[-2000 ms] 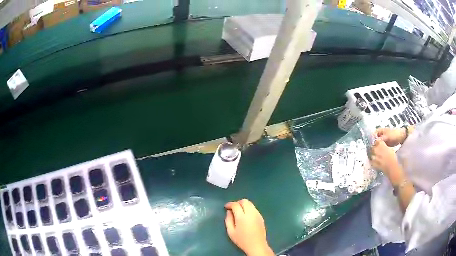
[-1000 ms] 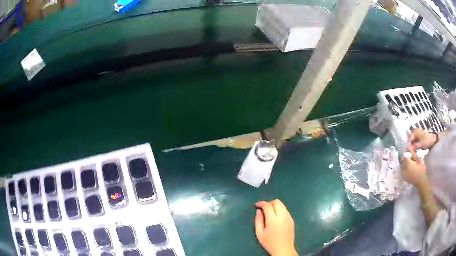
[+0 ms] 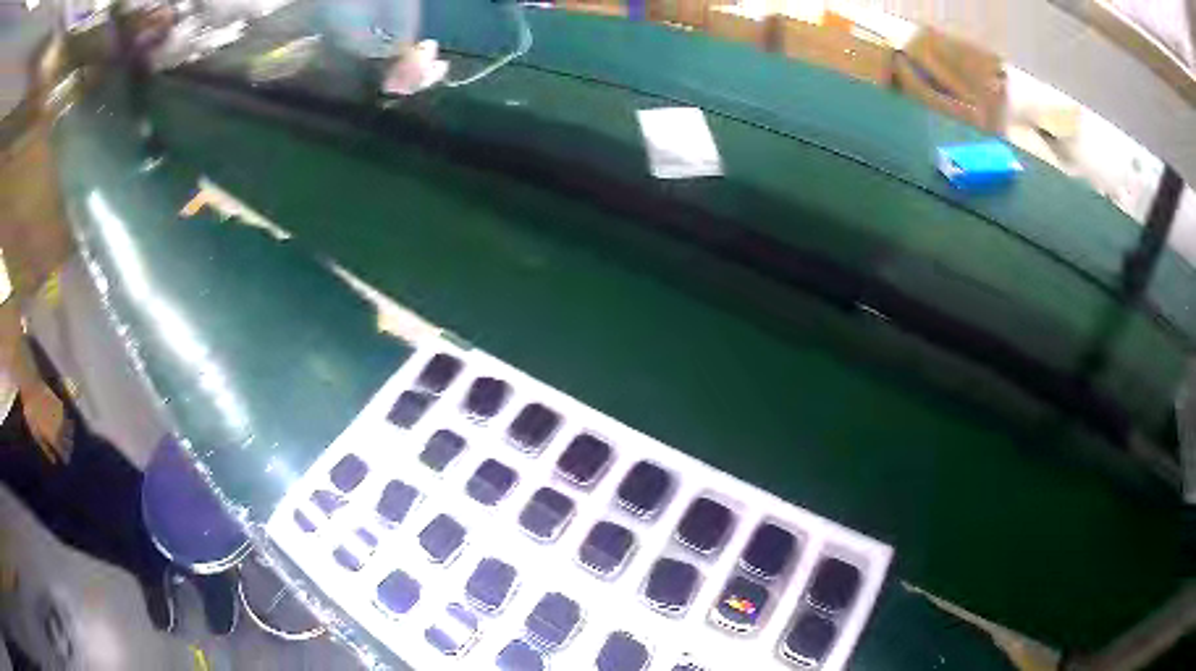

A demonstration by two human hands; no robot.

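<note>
A large white tray (image 3: 630,452) lies on the green ledge at the lower middle, turned at an angle. Its square pockets hold dark rounded-square watch bodies (image 3: 645,488) in rows. One watch body (image 3: 741,602) near the tray's right end has a small coloured patch lit on its face. A few bodies at the tray's left end look paler or striped; the blur hides the detail. Neither of my hands is in the picture.
The dark-green belt (image 3: 630,354) runs behind the tray. A white slip (image 3: 679,142) and a blue block (image 3: 978,165) lie beyond it. Brown cartons (image 3: 947,76) stand at the far side. A blue round stool (image 3: 194,505) is at lower left. A person's arm (image 3: 46,406) shows at the left edge.
The view has swung left. The tray now shows at the lower middle. My one visible hand, the bottle, the post and the neighbouring worker at right have left the picture.
</note>
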